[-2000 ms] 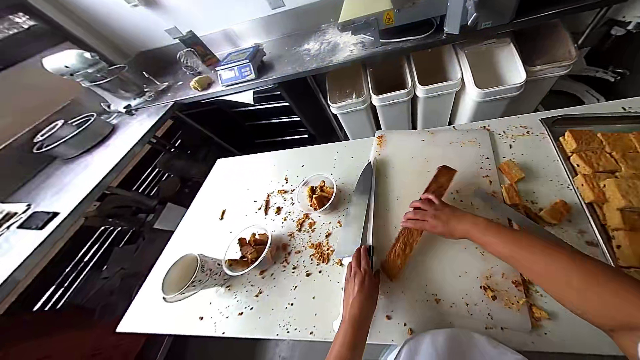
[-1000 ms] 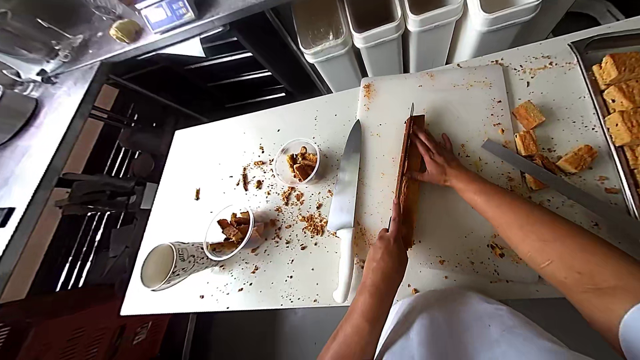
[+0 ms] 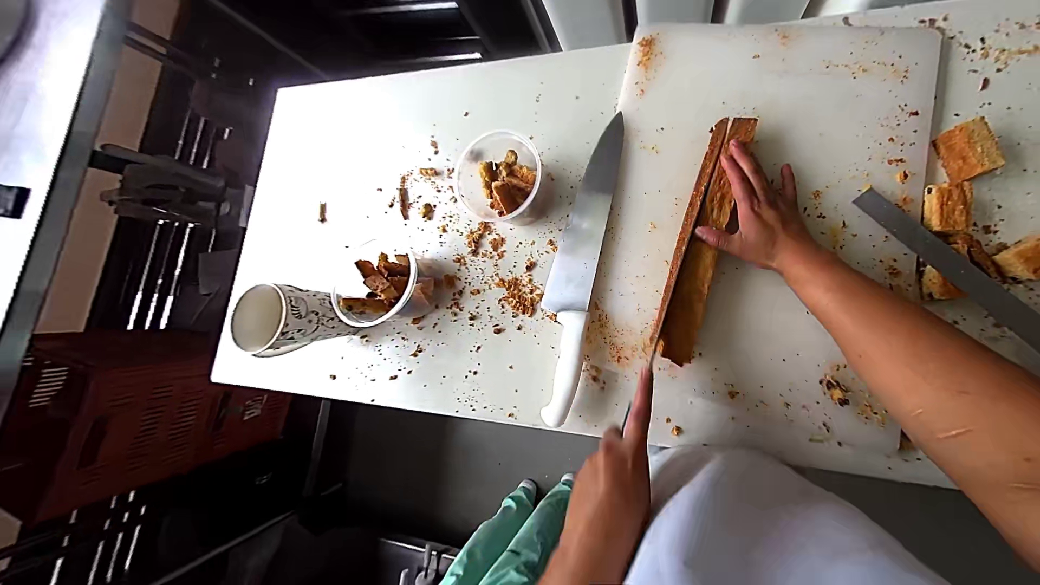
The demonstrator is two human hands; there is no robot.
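Observation:
A long browned strip of pastry or bread (image 3: 700, 276) lies on the white cutting board (image 3: 821, 357), split lengthwise with a thin slice along its left side. My left hand (image 3: 609, 479) is closed round a knife, its blade (image 3: 652, 353) at the near end of the split; most of the knife is hidden. Holding down the upper part of the strip is my right hand (image 3: 760, 207), thumb and fingers spread over it. A white-handled chef's knife (image 3: 591, 219) lies left of the strip, partly on the board's edge. Two clear tubs (image 3: 528, 215) (image 3: 410, 305) hold browned pieces.
A patterned cup (image 3: 305, 318) lies or leans beside the lower tub. Crumbs are scattered over the white table (image 3: 325, 138). Browned chunks (image 3: 969, 149) sit right of the board, with a long metal blade (image 3: 946, 256) beneath my right forearm. A red crate (image 3: 154, 406) stands below left.
The strip went from slanted and whole-looking under my right hand to upright and split lengthwise. My left hand has moved down toward me from the strip's near end. The view has shifted closer.

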